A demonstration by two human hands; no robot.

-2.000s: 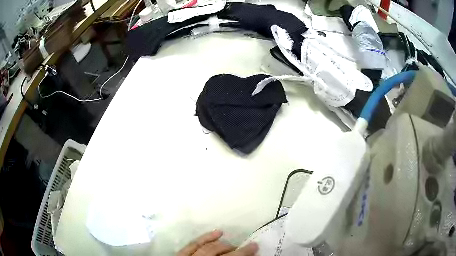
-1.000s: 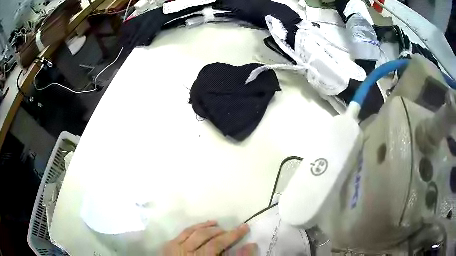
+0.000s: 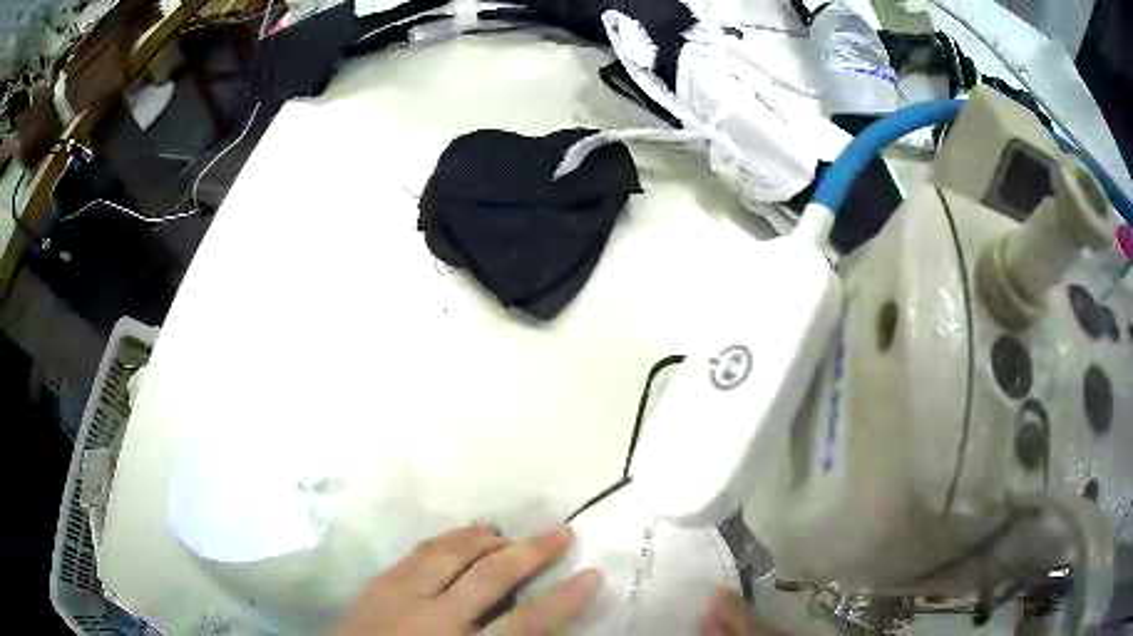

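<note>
A white piece with a rounded edge and a marked centre line lies flat beside the machine head, with a thin dark edge showing around it. My left hand rests on its left side, palm down, fingers slightly apart, cut off by the bottom edge. Of my right hand only a blurred fingertip shows at the bottom edge, on the piece's right side. The cream sewing machine head is at the right. The needle area is hidden.
Dark heart-shaped cloth pieces lie mid-table under a white strip. A pale piece lies lower left. White bundled pieces and dark panels are at the far side. A white lamp-like bar overhangs the work. A white basket stands left.
The view has shifted, so the table things sit further left and higher. My left hand shows more and lies further onto the white piece. A right fingertip has come into view.
</note>
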